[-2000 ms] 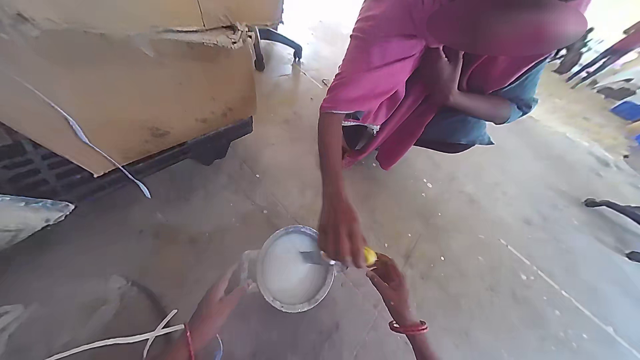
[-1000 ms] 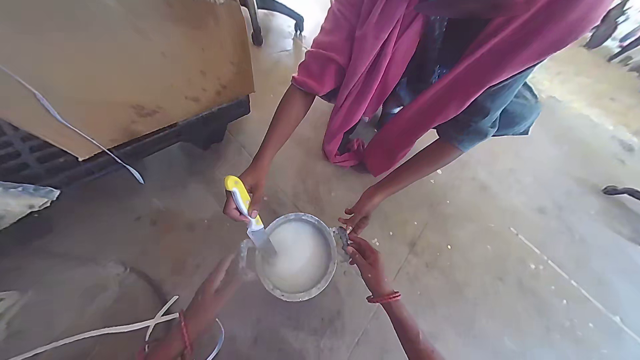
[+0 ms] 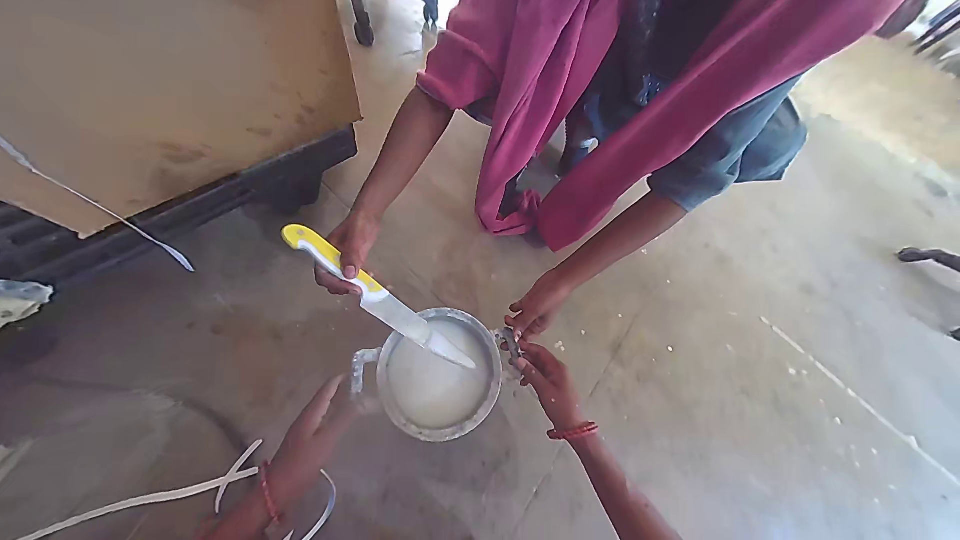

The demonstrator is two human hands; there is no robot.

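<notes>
A round metal pot [image 3: 384, 390] with two side handles stands on the floor, holding a whitish liquid [image 3: 435, 382]. My right hand [image 3: 551, 379] grips its right handle [image 3: 511, 343], beside the other person's hand [image 3: 538, 304], which touches the same handle. My left hand [image 3: 319, 427], blurred, is beside the left handle [image 3: 365, 367] with fingers apart and nothing seen in it. The person's other hand [image 3: 354, 244] holds a knife by its yellow and white handle [image 3: 322, 247]; the whitish-coated blade [image 3: 409, 319] slants over the pot, its tip above or touching the liquid.
Across from me, a person in a pink garment [image 3: 517, 90] crouches close to the pot. A cardboard sheet [image 3: 180, 97] rests over a black slatted base [image 3: 300, 169] at the upper left. White cord [image 3: 172, 495] lies at lower left; small white bits [image 3: 670, 349] dot the floor.
The other person's knife has moved from the pot's right side to its left, and more of the blade now shows. That person's other hand has come down to the right handle.
</notes>
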